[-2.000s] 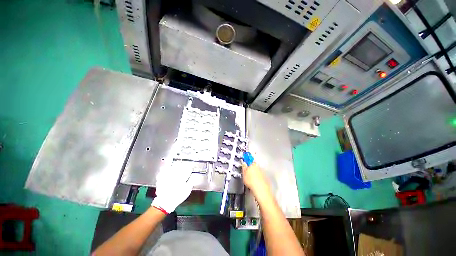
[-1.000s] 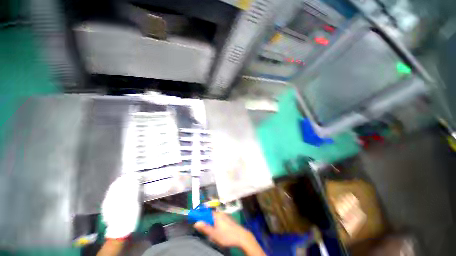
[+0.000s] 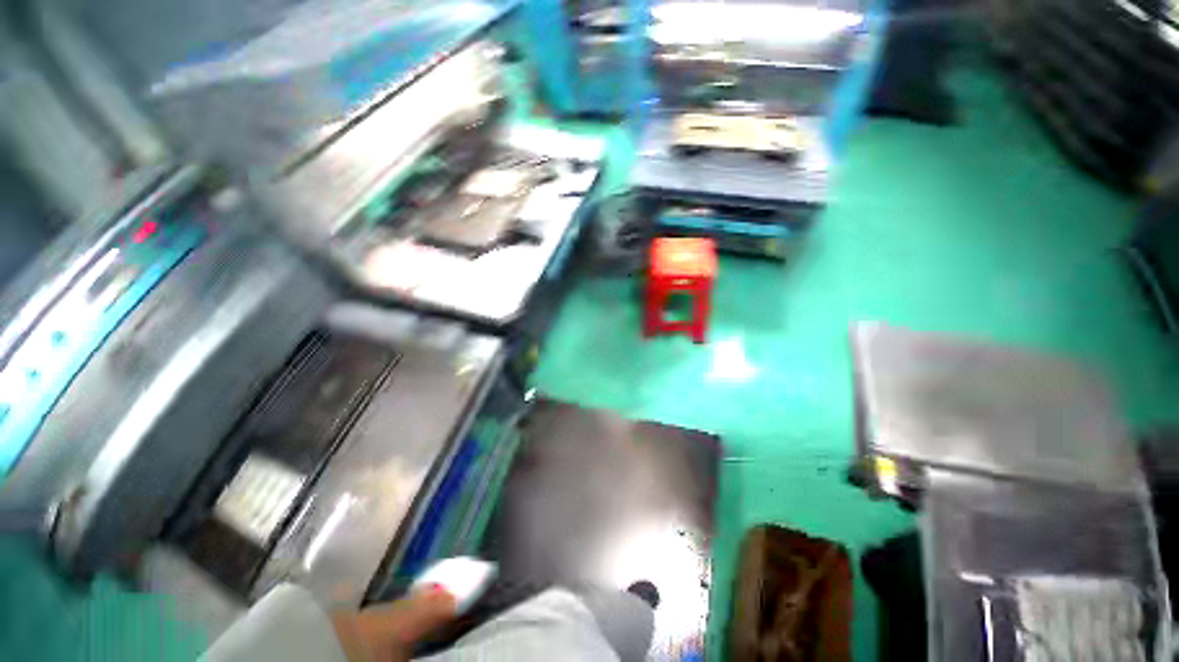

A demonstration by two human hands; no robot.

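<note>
The view is blurred. My left hand [image 3: 460, 582], in a white glove with a red cuff, is low in the picture beside a dark metal table [image 3: 595, 491]; its fingers are too blurred to tell whether it holds anything. My right hand is not in view. A pale ridged mould plate [image 3: 1080, 621] lies on a steel table at the lower right, cut off by the bottom edge. A smaller pale block [image 3: 259, 498] lies in the machine at the left.
A red stool [image 3: 681, 287] stands on the green floor beyond the dark table. An open brown box [image 3: 791, 595] is on the floor right of it. Grey machines [image 3: 246, 323] stand at the left. A blue-framed machine [image 3: 737, 168] with a work table is at the back.
The view has swung away from the press and its control panel. The mould plate now shows at the lower right. My right hand and the blue-handled tool it held are out of view.
</note>
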